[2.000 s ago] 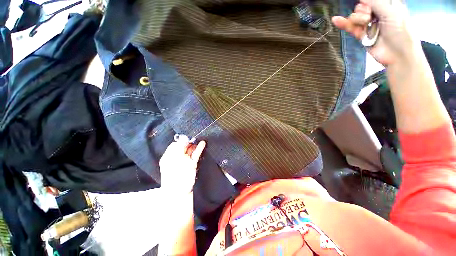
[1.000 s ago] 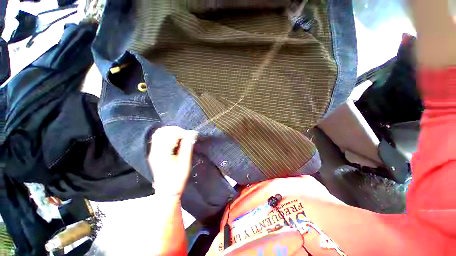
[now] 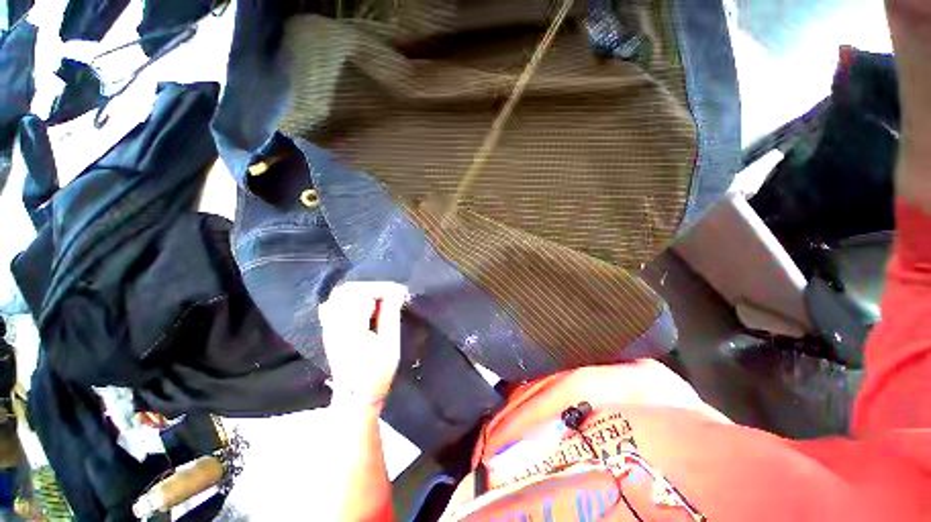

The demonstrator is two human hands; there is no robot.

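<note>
My left hand [image 3: 362, 342] pinches the blue-grey denim front edge [image 3: 439, 280] of the jacket, fingertips closed on the cloth. The brown-olive striped lining [image 3: 572, 153] spreads above and to the right. A golden-tan thread [image 3: 500, 117] runs blurred across the lining up to the top edge of the picture. My right hand is out of the picture; only the forearm and red sleeve [image 3: 903, 336] show at the right edge. Two small yellow buttons [image 3: 310, 198] sit on the denim at upper left. No needle can be made out.
Black garments [image 3: 133, 275] lie heaped at left. A tan thread cone [image 3: 182, 484] is at lower left. A grey-blue patch [image 3: 613, 36] is on the lining. A beige flat piece [image 3: 750, 255] and dark cloth [image 3: 827, 163] are at right. The orange-red sweatshirt [image 3: 582, 408] is below the jacket.
My right hand, earlier at upper right pulling the thread taut, has gone out of the picture. The thread now runs more steeply. My left hand still pinches the denim.
</note>
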